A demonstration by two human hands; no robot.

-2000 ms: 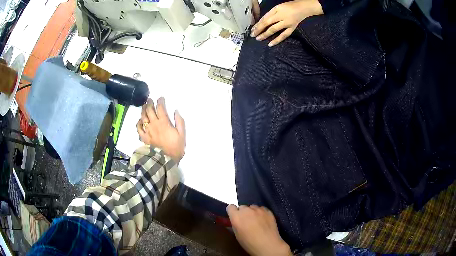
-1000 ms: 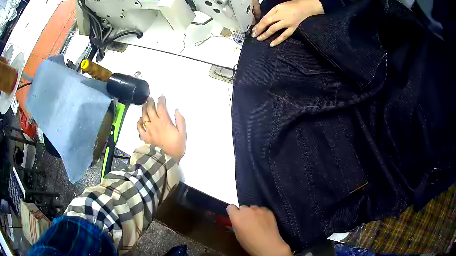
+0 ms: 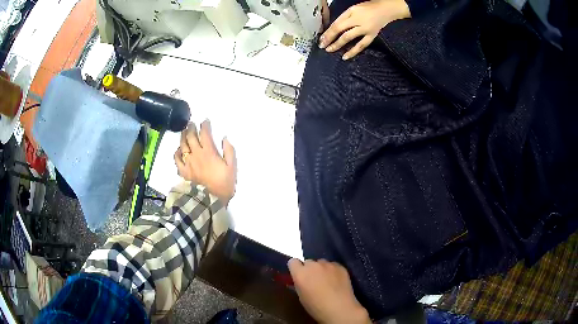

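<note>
A large dark denim garment point(image 3: 405, 183) with pale stitched seams covers the right side of the white machine table point(image 3: 253, 158). My left hand point(image 3: 206, 161) lies flat on the bare table, fingers spread and empty, close to the mallet's black head. My right hand point(image 3: 326, 288) is at the table's front edge, closed on the garment's lower left corner; part of its fingers is hidden. Another person's hand point(image 3: 361, 25) rests on the garment's top edge beside the machine head point(image 3: 285, 16).
A rubber mallet point(image 3: 161, 111) with a lime-green and black handle and a golden-yellow thread spool point(image 3: 123, 88) are at the left. A blue-grey cloth point(image 3: 92, 142) hangs over the left side. A brown thread cone point(image 3: 9, 98) stands far left. Plaid cloth point(image 3: 520, 288) is lower right.
</note>
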